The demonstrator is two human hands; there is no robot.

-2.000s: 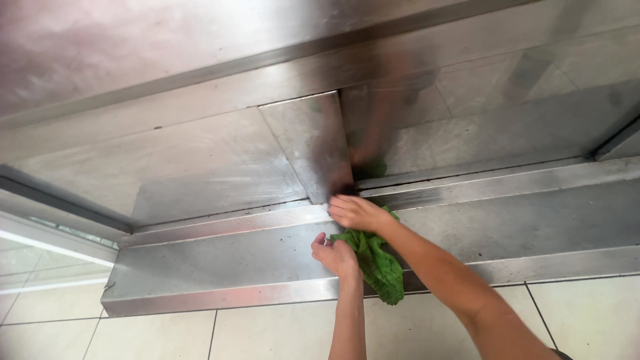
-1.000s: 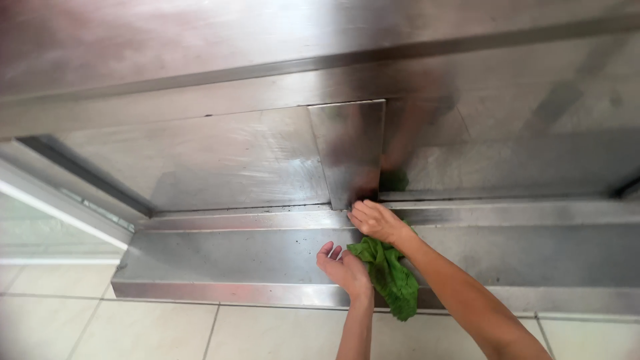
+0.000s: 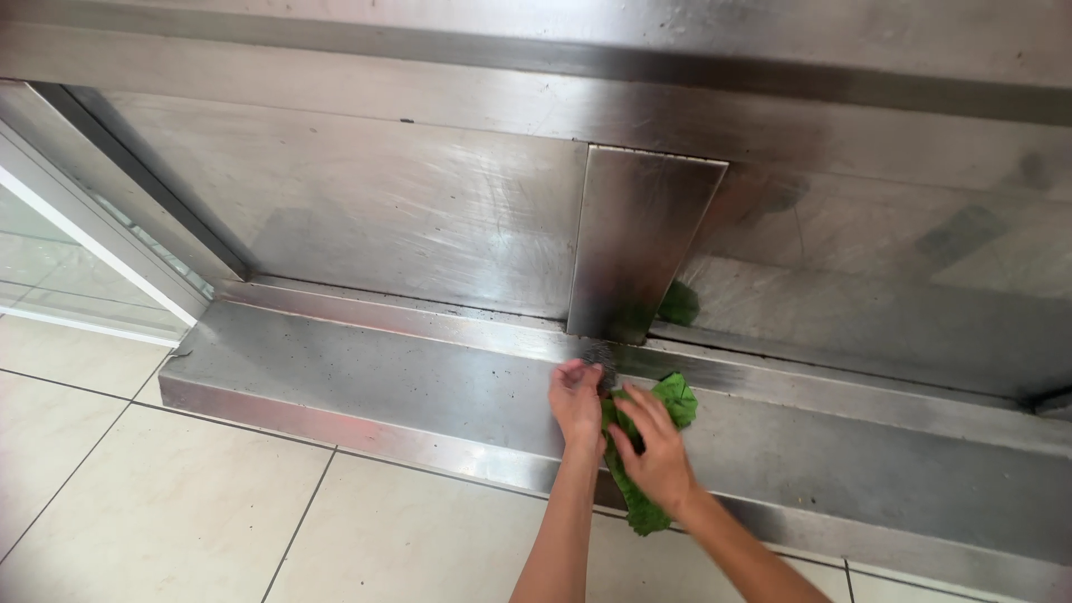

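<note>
My left hand point(image 3: 578, 404) is at the low steel ledge, its fingertips closed on a dark, mesh-like scouring pad point(image 3: 600, 358). Just right of it, my right hand point(image 3: 655, 448) is over a crumpled green cloth point(image 3: 646, 507), fingers bent and spread; whether it grips the cloth cannot be told. The cloth lies between and under the hands and hangs over the ledge's front edge. Above the pad stands a narrow upright steel strip point(image 3: 641, 243) between two broad steel panels.
The stainless steel ledge point(image 3: 368, 368) runs along the foot of the panels point(image 3: 402, 209), with dark specks on it. A white-framed glass door or panel point(image 3: 92, 243) stands at the left. Pale floor tiles point(image 3: 402, 536) lie in front of the ledge.
My right hand has moved down from the foot of the strip to the green cloth. My left hand has come up to the ledge's back rim, where the dark pad now shows in its fingers.
</note>
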